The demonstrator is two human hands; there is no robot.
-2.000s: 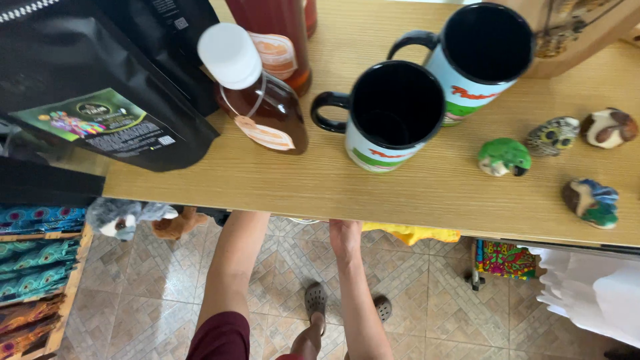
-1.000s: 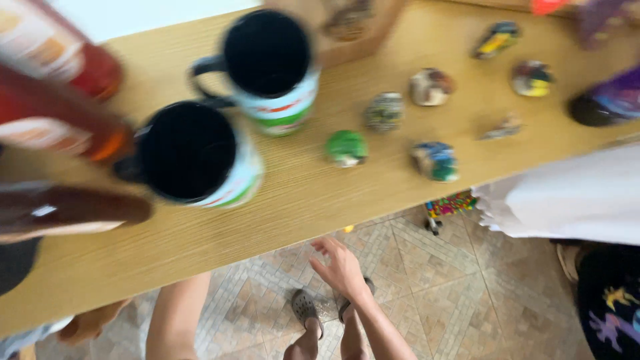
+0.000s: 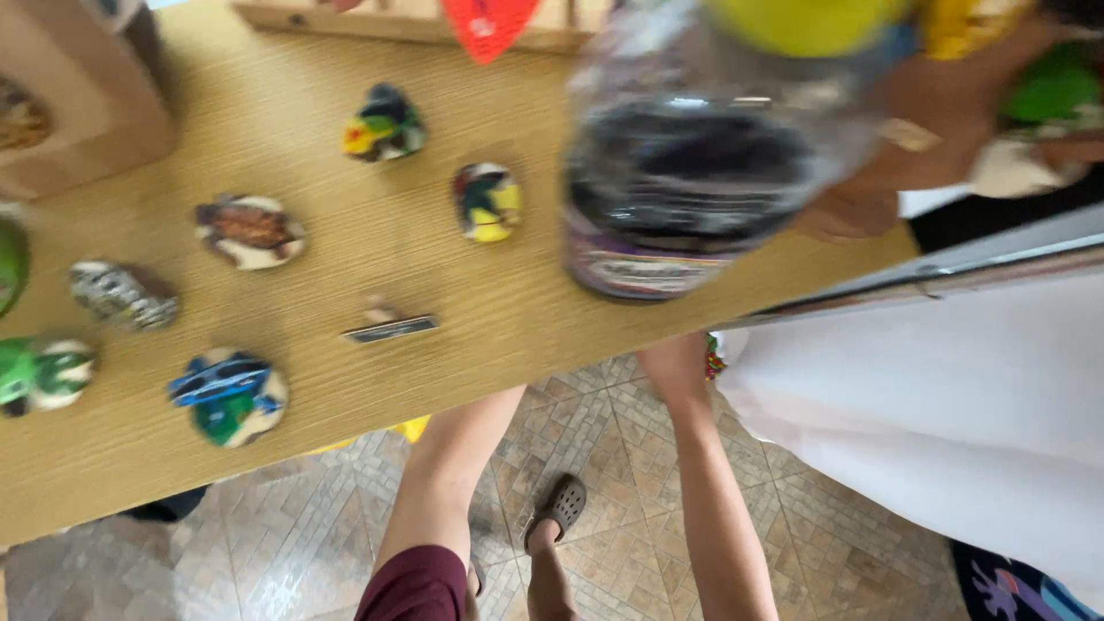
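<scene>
Both my forearms reach in under the front edge of a wooden shelf (image 3: pixel 483 345). My left hand is hidden beneath the shelf. Of my right hand (image 3: pixel 677 366) only the back near the wrist shows at the shelf edge; its fingers are hidden. What either hand touches cannot be seen. On the shelf above stand several small painted stones, among them a blue and green one (image 3: pixel 233 423), a brown and white one (image 3: pixel 250 231) and a yellow and black one (image 3: pixel 488 203). A large clear plastic container (image 3: pixel 681 181) with dark contents and a yellow lid stands at right.
A kraft paper bag (image 3: pixel 78 103) stands at upper left, and a wooden rack (image 3: pixel 362 21) lies at the back. White cloth (image 3: pixel 931 405) hangs at right. A small sign (image 3: pixel 392 328) lies near the stones. Below are floor tiles (image 3: pixel 604 526) and a foot in a clog (image 3: pixel 565 502).
The view has moved right along the shelf; the mugs and bottles have left it. My right hand, seen with fingers spread below the shelf edge a second ago, is now partly under it.
</scene>
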